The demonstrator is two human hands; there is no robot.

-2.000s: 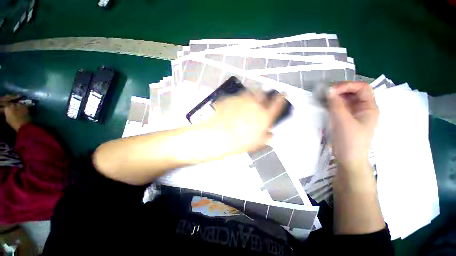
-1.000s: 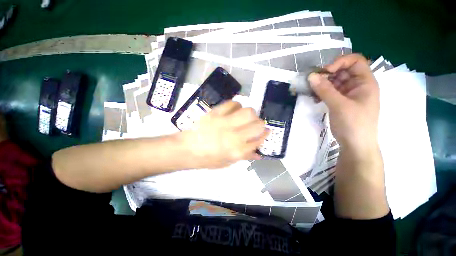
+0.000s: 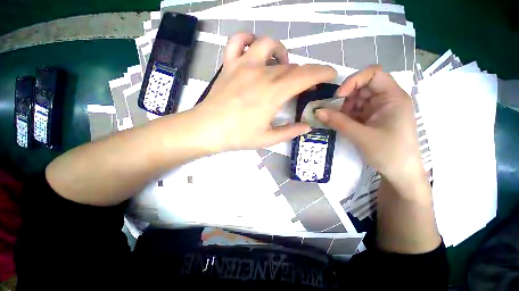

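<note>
A keypad phone [image 3: 312,156] lies upright on the pile of film sheets, keypad toward me. A small grey see-through film piece [image 3: 316,113] is over its screen area. My right hand [image 3: 373,111] pinches the film with thumb and forefinger. My left hand [image 3: 259,94] reaches over from the left, thumb and forefinger apart at the phone's left and top edges; whether it touches the phone or film is unclear. A second phone lies mostly hidden under my left hand. A third phone [image 3: 168,63] lies on the sheets at the left.
Film sheets with grey rectangles [image 3: 364,48] are fanned beneath and behind the phones. Plain white sheets [image 3: 464,153] lie at the right. Two more phones [image 3: 46,108] stand close together at far left on the green bench [image 3: 74,62]. A dark red sleeve [image 3: 10,213] shows at the left edge.
My right hand has brought the film left and down onto the phone's screen area. My left hand has moved up from beside the keypad toward the phone's top. The view has shifted right.
</note>
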